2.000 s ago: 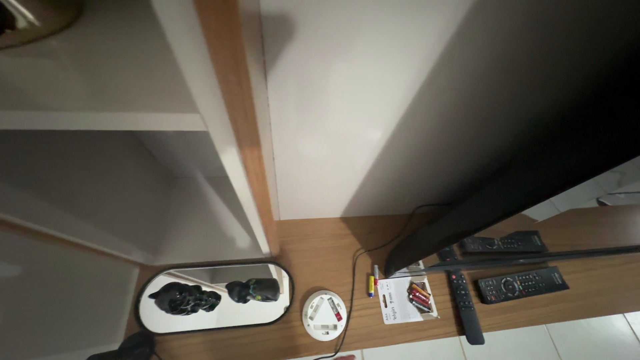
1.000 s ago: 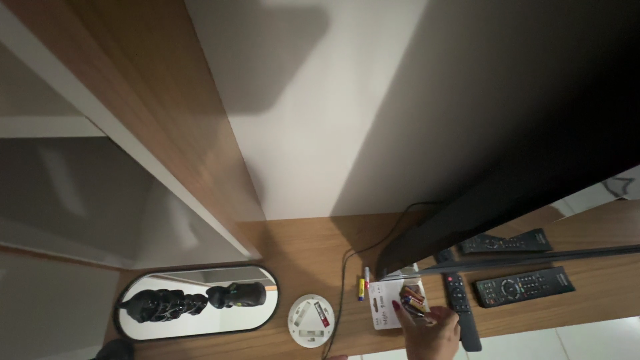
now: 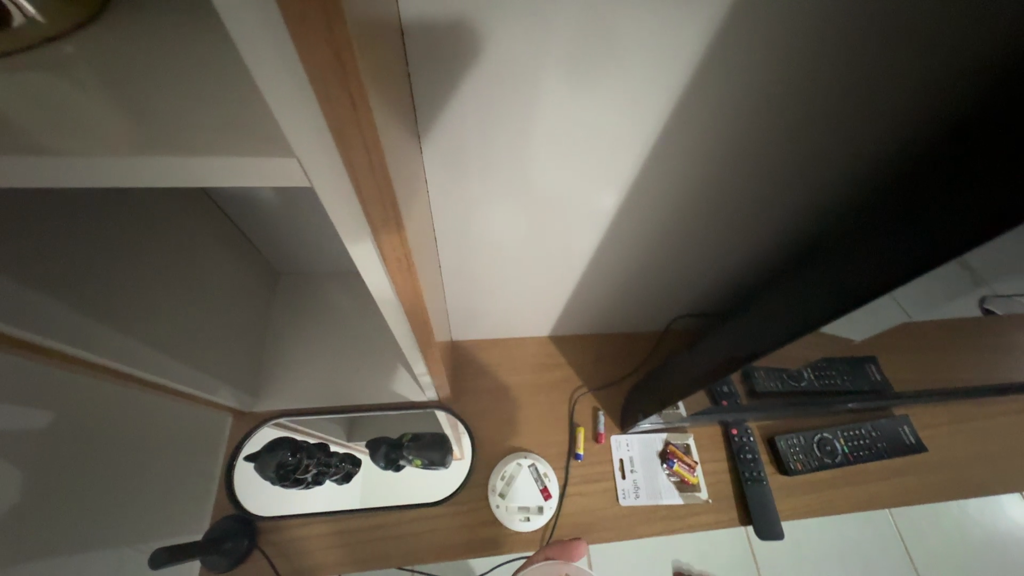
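Observation:
My left hand (image 3: 562, 552) shows at the bottom edge, its fingers on the rim of a round, pale part (image 3: 556, 569), mostly cut off. Just above lies a round white battery-powered device (image 3: 523, 491) with its slots facing up; one silver-and-red battery (image 3: 540, 482) is in a slot. To its right, past a black cable, lie a yellow-and-blue battery (image 3: 579, 443) and a silver-and-red battery (image 3: 600, 426). Several batteries (image 3: 680, 464) rest on an opened blister pack (image 3: 638, 478). A small reddish sliver at the bottom edge may be my right hand; I cannot tell.
Two remote controls (image 3: 754, 480) (image 3: 852, 446) lie on the wooden shelf (image 3: 512, 360) beneath a large black screen (image 3: 864, 200). On the left are a black-rimmed mirror tray (image 3: 344, 506) with black figurines (image 3: 300, 464) and a black corded object (image 3: 212, 546). A black cable (image 3: 570, 432) crosses the shelf.
The right hand was at the batteries on the pack one second ago and has withdrawn from there. More of the left hand shows, now with the round pale part.

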